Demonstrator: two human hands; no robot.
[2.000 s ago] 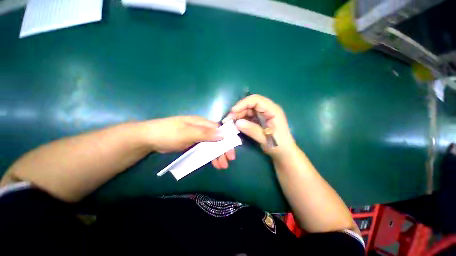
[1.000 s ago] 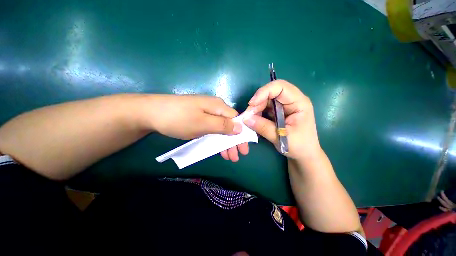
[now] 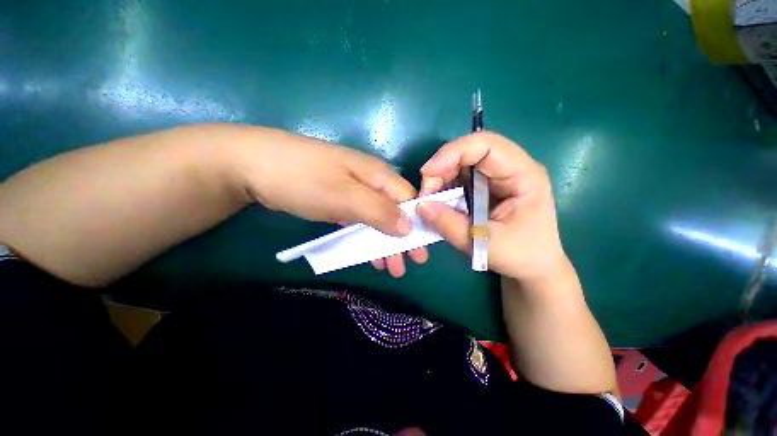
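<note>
A white label sheet, folded over along its upper edge, is held above the bench. My left hand grips its middle with the thumb on top and fingertips showing below it. My right hand pinches the sheet's right end between thumb and fingers. The same hand also holds the tweezers, slim and dark to silver with a yellowish band near the rear; their tips point up and away from the sheet. No labels can be made out on the sheet.
The glossy green bench top lies under the hands. A yellow round part and a whitish machine part are at the top right corner. Red plastic stools show at the lower right, below the bench edge.
The view has shifted, so the papers at the back are out of sight. The right end of the sheet now lies flatter and more open between my hands. The tweezers have turned more upright in my right hand.
</note>
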